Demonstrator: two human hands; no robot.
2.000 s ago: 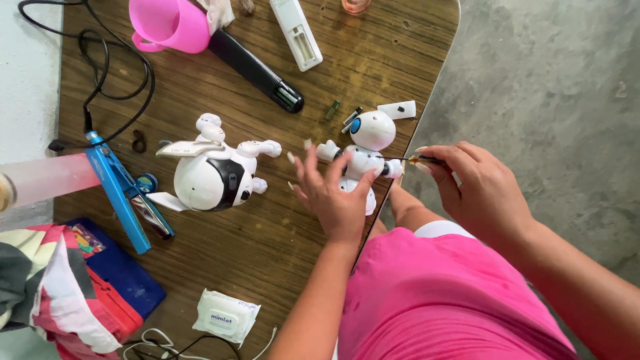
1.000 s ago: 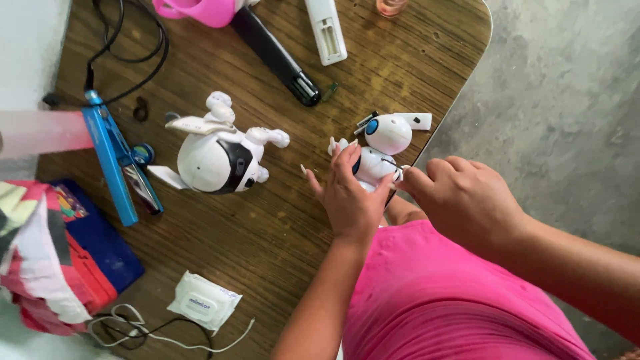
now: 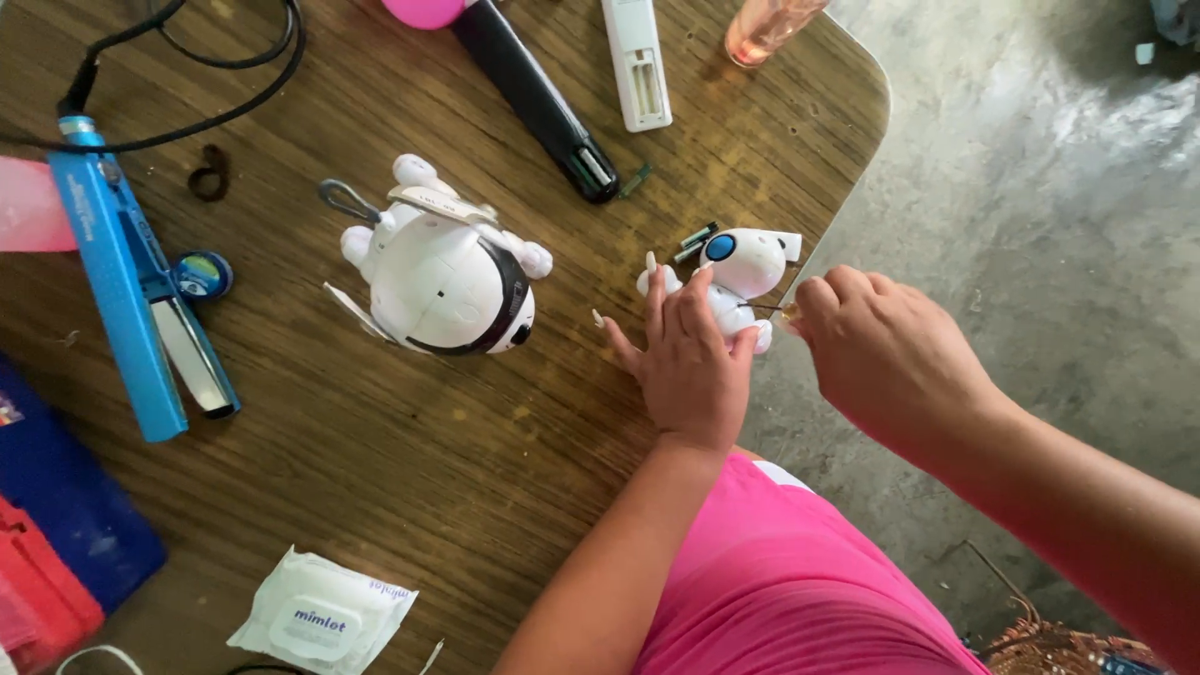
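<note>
A small white toy robot dog (image 3: 745, 262) with a blue eye lies by the table's right edge. My left hand (image 3: 694, 352) presses on its body, fingers spread, and holds it down. In my right hand (image 3: 877, 337) is a screwdriver (image 3: 767, 307) with a thin dark shaft and a yellowish handle mostly hidden by my fingers; its shaft reaches the dog's body. Two batteries (image 3: 695, 242) lie beside the dog's head. A larger white toy robot dog (image 3: 448, 281) with a black visor rests to the left of my left hand.
A black remote control (image 3: 539, 103), a white remote control (image 3: 639, 70) with an uncovered battery compartment and a pinkish glass (image 3: 764, 33) lie beyond. On the left are a blue hair straightener (image 3: 117, 281), its cord (image 3: 220, 117) and a small round tin (image 3: 202, 275). A wipes pack (image 3: 323, 614) lies nearer.
My right hand has turned from an open-sided pinch, fingers visible, to a closed grip with its back up. My left hand has settled on the small dog's body. The view has moved closer.
</note>
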